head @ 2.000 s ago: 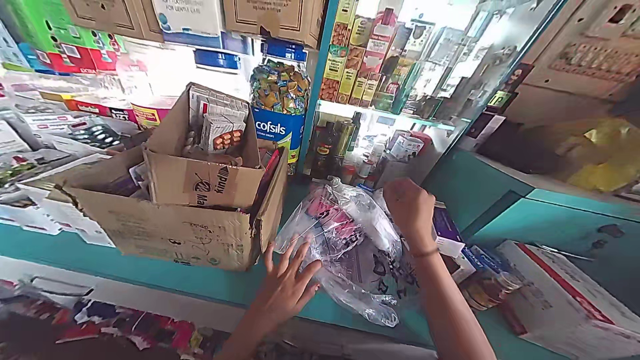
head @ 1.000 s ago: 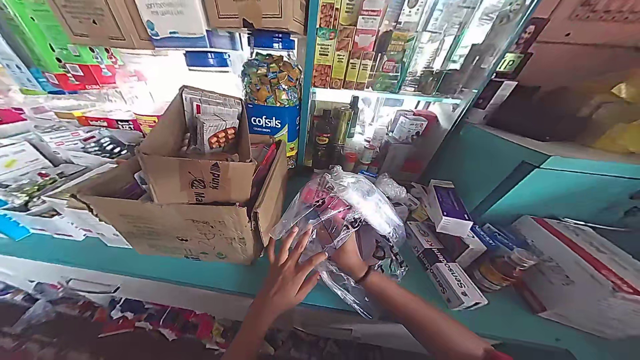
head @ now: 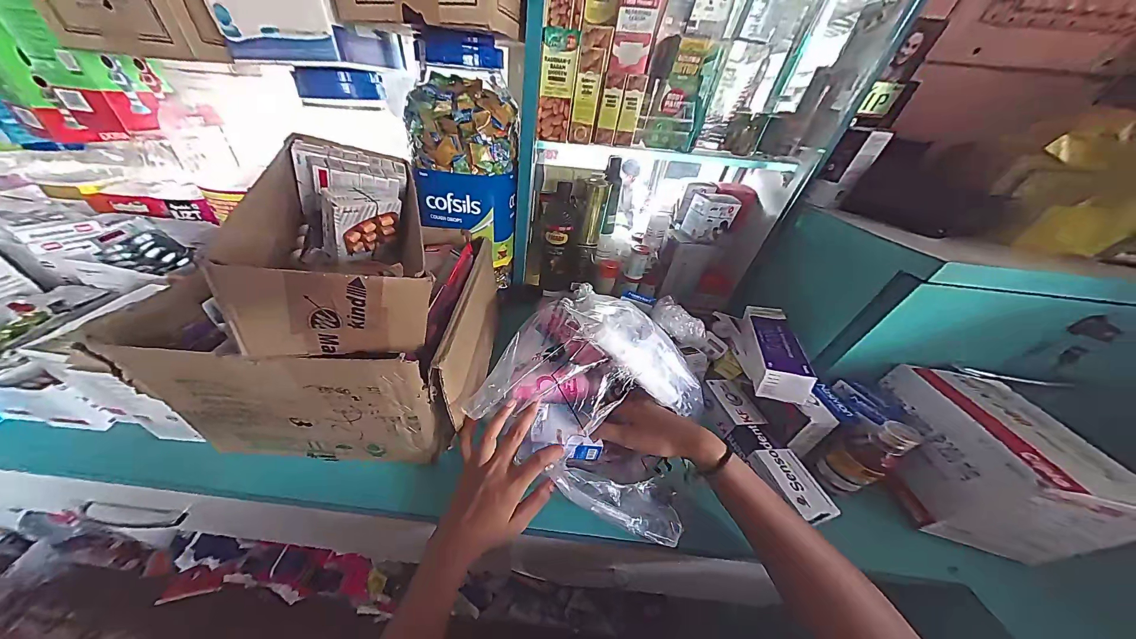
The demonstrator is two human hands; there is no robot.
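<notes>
A clear plastic bag (head: 639,342) with pink and white packs in it lies on the teal counter. My right hand (head: 652,426) is inside the bag's mouth, beside a small white-and-blue packet (head: 581,448); its fingertips are partly hidden, so whether it grips anything does not show. My left hand (head: 501,479) rests at the bag's left edge with its fingers spread. Left of it stands an open cardboard box (head: 293,408), with a smaller open carton (head: 319,306) holding tablet strips (head: 359,222) on top.
Right of the bag lie a Sensodyne box (head: 790,484), a purple-and-white box (head: 779,355), a brown bottle (head: 865,457) and a large white-and-red carton (head: 1021,461). A Cofsils jar (head: 466,195) and a glass cabinet (head: 666,160) stand behind. Medicine strips (head: 133,248) lie at the left.
My right hand was above the bag's right side two seconds ago, then went into the bag and is still inside. My left hand has stayed at the bag's left edge.
</notes>
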